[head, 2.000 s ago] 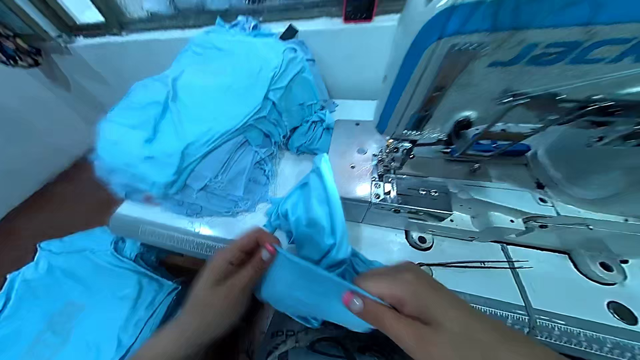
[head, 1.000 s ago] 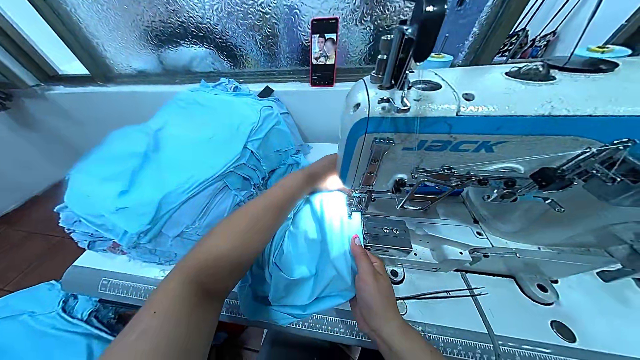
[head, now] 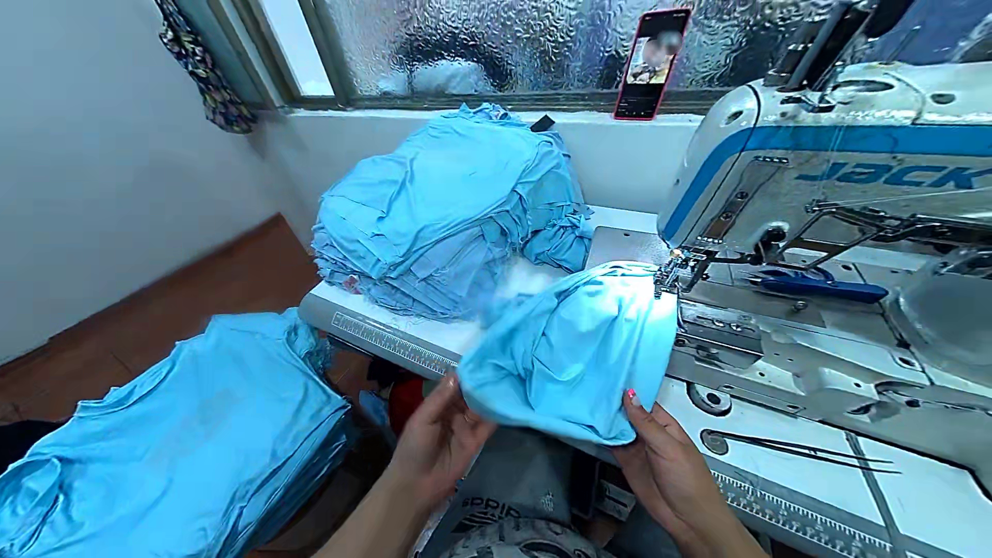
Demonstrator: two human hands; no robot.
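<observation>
A light-blue knit fabric piece (head: 573,356) lies bunched on the sewing machine bed, its upper right edge at the needle and presser foot (head: 673,271) under a bright lamp. My left hand (head: 446,434) grips the fabric's lower left edge. On the lower right edge, my right hand (head: 659,457) pinches the cloth between thumb and fingers, thumb on top. The white and blue Jack industrial sewing machine (head: 845,163) stands at the right.
A tall pile of light-blue garments (head: 442,201) sits on the table's back left. Another stack (head: 194,434) lies lower left. Blue-handled snips (head: 829,287) and tweezers (head: 806,451) rest right of the needle. A phone (head: 652,63) leans against the window.
My left hand has come back from beside the needle to the fabric's lower left edge. My right hand remains on the cloth's right side, now lower. The view has swung left.
</observation>
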